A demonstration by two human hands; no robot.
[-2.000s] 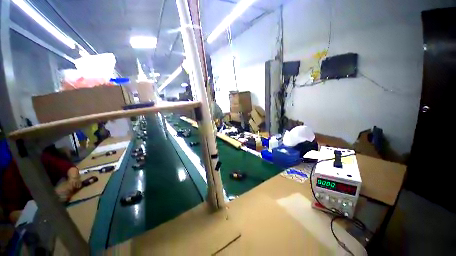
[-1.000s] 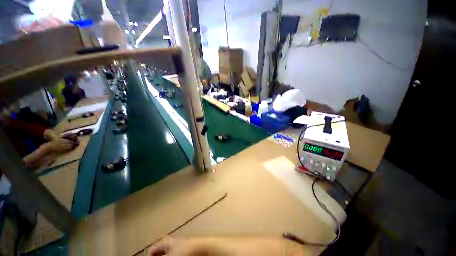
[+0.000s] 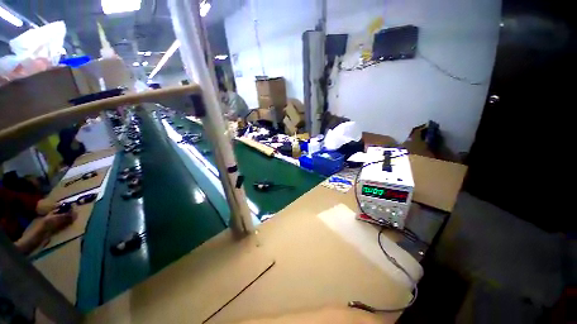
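Neither of my hands shows in the head view. A white bench power supply (image 3: 387, 186) with green and red digits stands at the right of the cardboard-covered bench (image 3: 297, 278). Its dark test lead (image 3: 405, 272) hangs from the front and curves down, with its connector end lying on the cardboard near the bottom edge. A pale sheet (image 3: 360, 237) lies in front of the supply. Dark handheld units lie on the green conveyor: one (image 3: 126, 243) on the near left part, another (image 3: 269, 186) right of the post.
A pale rack post (image 3: 218, 139) with black tape stands at the bench's far edge. A shelf rail (image 3: 139, 98) carries a box at upper left. A blue bin (image 3: 322, 162) and a printed sheet (image 3: 338, 183) are beyond the supply. Another person's hands (image 3: 47, 231) are at the left.
A blurred, skin-toned hand or forearm at the bottom edge a second ago is gone. The view has shifted, and the test lead's connector end now shows clearly on the bench.
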